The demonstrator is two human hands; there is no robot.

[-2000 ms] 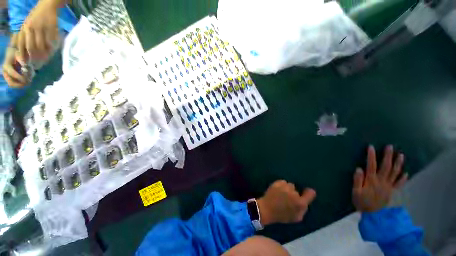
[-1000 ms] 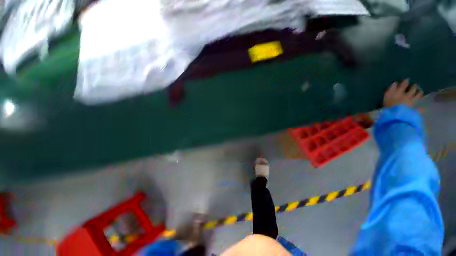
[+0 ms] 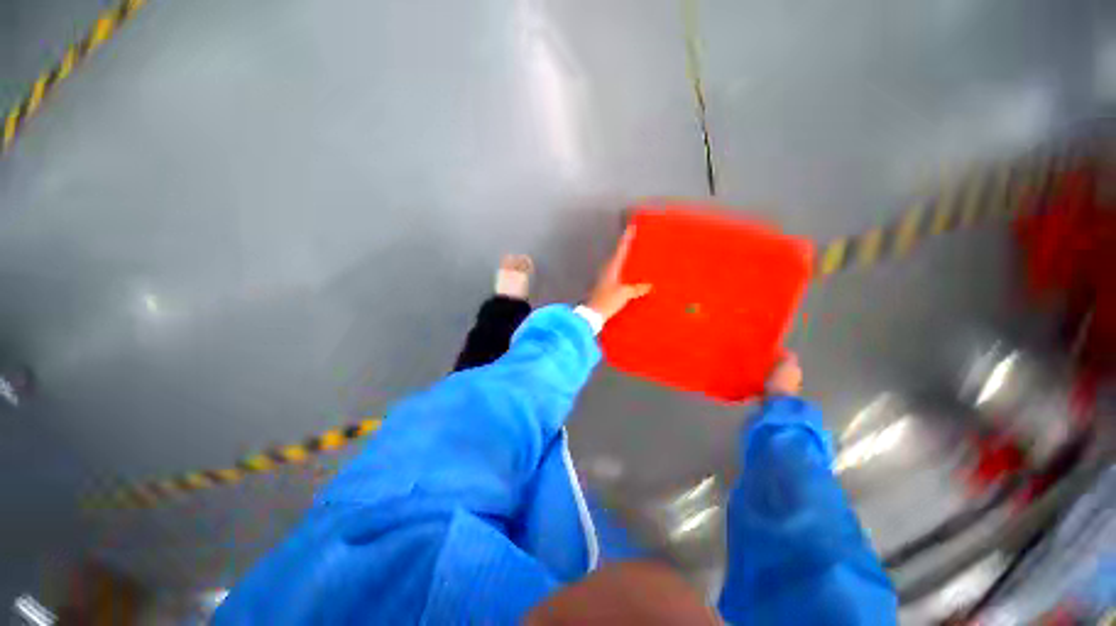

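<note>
A bright red-orange plastic stool is seen from above, its square top facing me, a little right of the picture's middle. My left hand holds its left edge, with the thumb over the top. My right hand holds its lower right corner; most of the fingers are hidden behind it. The stool's legs are hidden under the top. Both arms wear blue sleeves.
Grey floor lies all around, with yellow-black tape at the lower left, upper left and right. My foot and dark trouser leg show left of the stool. Blurred red objects and shiny metal parts are at the right.
The view has turned from the green bench to open floor. Both hands have taken hold of the red stool, which was on the floor at the lower left a second ago.
</note>
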